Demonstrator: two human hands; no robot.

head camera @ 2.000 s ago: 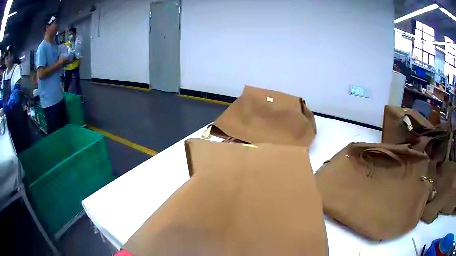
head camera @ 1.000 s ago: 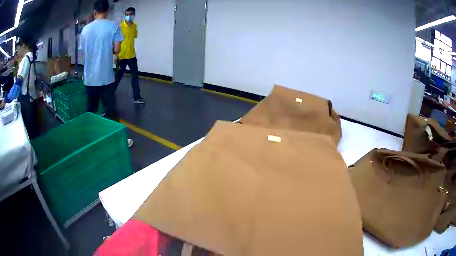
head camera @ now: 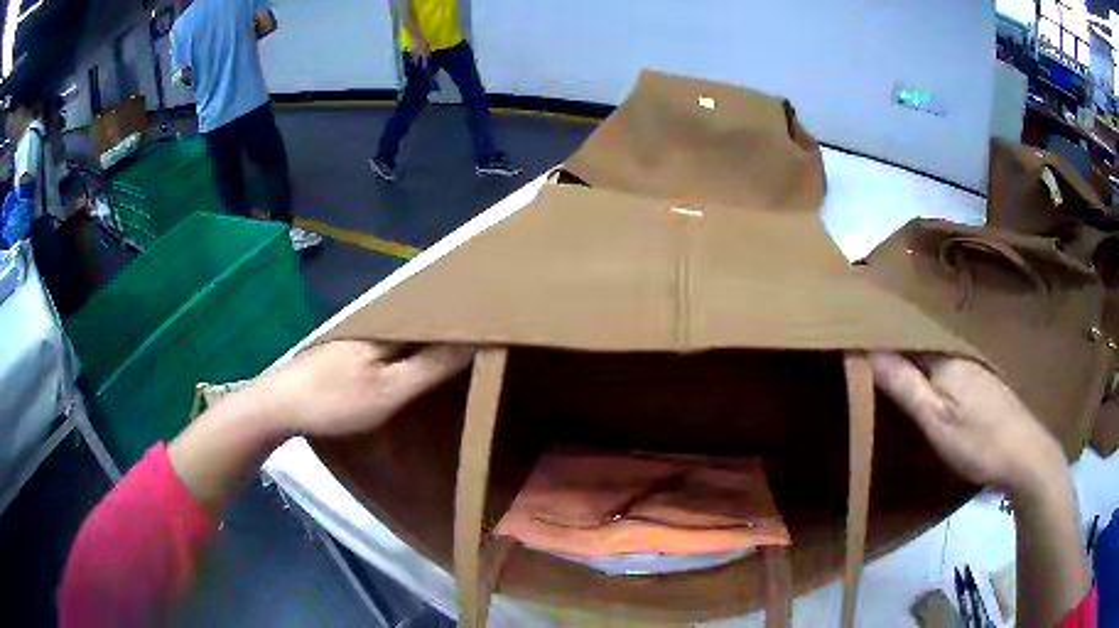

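A brown tote bag (head camera: 589,270) lies in front of me, its mouth open towards me over a dark interior. Two long handles (head camera: 481,478) hang from the upper rim. An orange inner pouch (head camera: 638,501) shows inside, with something whitish below it. My left hand (head camera: 368,390) grips the upper rim at the left, fingers partly inside the mouth. My right hand (head camera: 969,411) is at the upper rim on the right, fingers partly hidden in the mouth. A small pale plate (head camera: 687,211) is on the bag's far end.
Another brown bag (head camera: 699,141) lies behind, and more (head camera: 1019,294) lie at the right on the white table (head camera: 914,190). Slim dark tools (head camera: 972,599) lie at the lower right. A green crate (head camera: 196,325) stands left. People (head camera: 227,74) are beyond it.
The bag's mouth has come into view, open, with handles and orange pouch showing. Both hands now show at its rim. The view has tilted down, and the person in yellow appears further right.
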